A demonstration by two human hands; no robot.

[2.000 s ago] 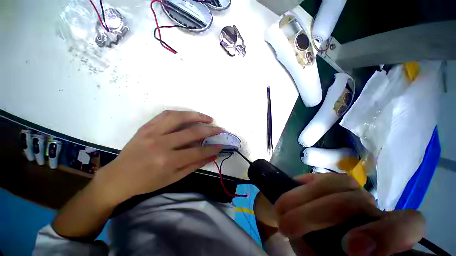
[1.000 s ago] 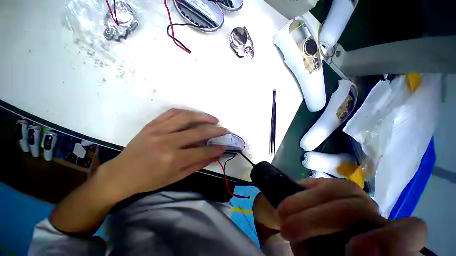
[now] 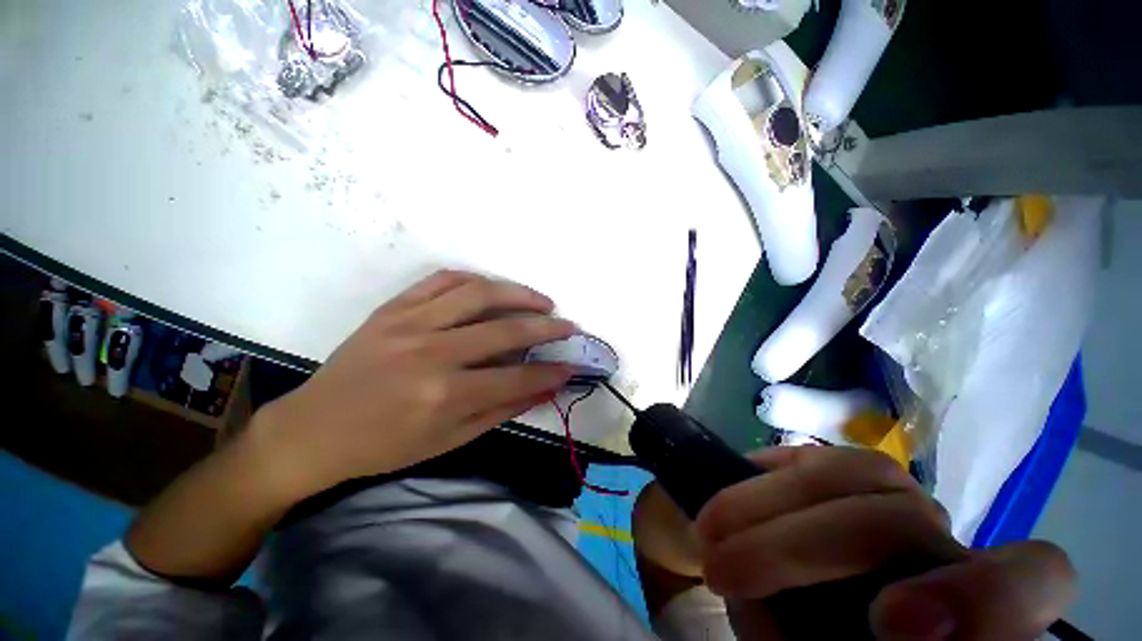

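Note:
My left hand (image 3: 432, 376) holds an oval head plate (image 3: 586, 356) against the white surface near its front edge. Red and black lead wires (image 3: 572, 441) hang from the plate over the edge. My right hand (image 3: 852, 532), at the bottom right, grips a thick black electric screwdriver (image 3: 689, 453). The slim shaft points up and left, and its tip is at the plate's lower right rim. Whether the tip sits in a screw cannot be seen. My left fingers hide part of the plate.
Tweezers (image 3: 688, 307) lie right of the plate. A metal insert (image 3: 615, 113), more oval plates (image 3: 516, 40) and a clear bag (image 3: 238, 63) lie at the back. White shells (image 3: 789, 238) lie at the right, beside a packing bag (image 3: 1002, 338). Units (image 3: 122, 354) stand in a box lower left.
The view has shifted a little, so the bench things appear slightly right and lower. My hands, the plate and the screwdriver keep nearly the same pose.

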